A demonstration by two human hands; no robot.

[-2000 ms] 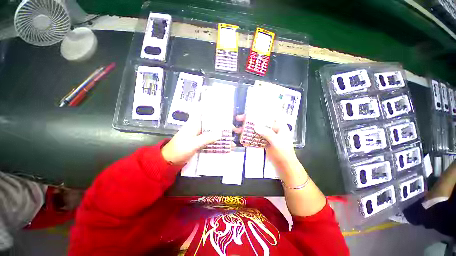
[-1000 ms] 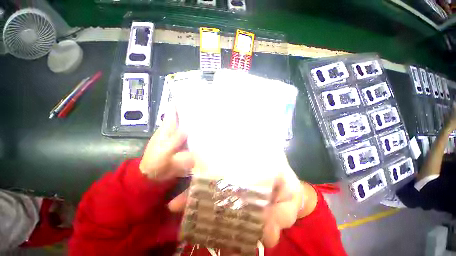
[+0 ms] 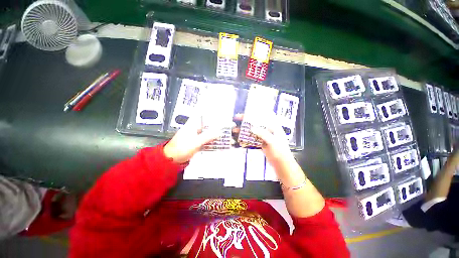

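My left hand (image 3: 188, 141) holds a keypad phone (image 3: 219, 108) with a glaring bright screen over the front row of a clear tray (image 3: 173, 135). My right hand (image 3: 269, 141) holds another keypad phone (image 3: 257, 108) beside it; both faces are up, keys toward me. In the tray's back row stand a yellow-edged phone with white keys (image 3: 227, 55) and one with red keys (image 3: 259, 59). Phone backs, white with a black oval, lie at the left (image 3: 151, 98), beside my left hand (image 3: 186, 101) and at the right (image 3: 287, 113).
Flat white rectangles (image 3: 234, 171) lie at the near table edge. A red pen (image 3: 95, 90) and a pale pen lie left, below a white fan (image 3: 49, 25). A full tray of phone backs (image 3: 362, 143) is at the right. Another person's arm (image 3: 448, 179) is at the far right.
One second ago both hands held phones raised close to the camera; now they are lowered over the tray, much as two seconds ago. A further tray now shows more at the top.
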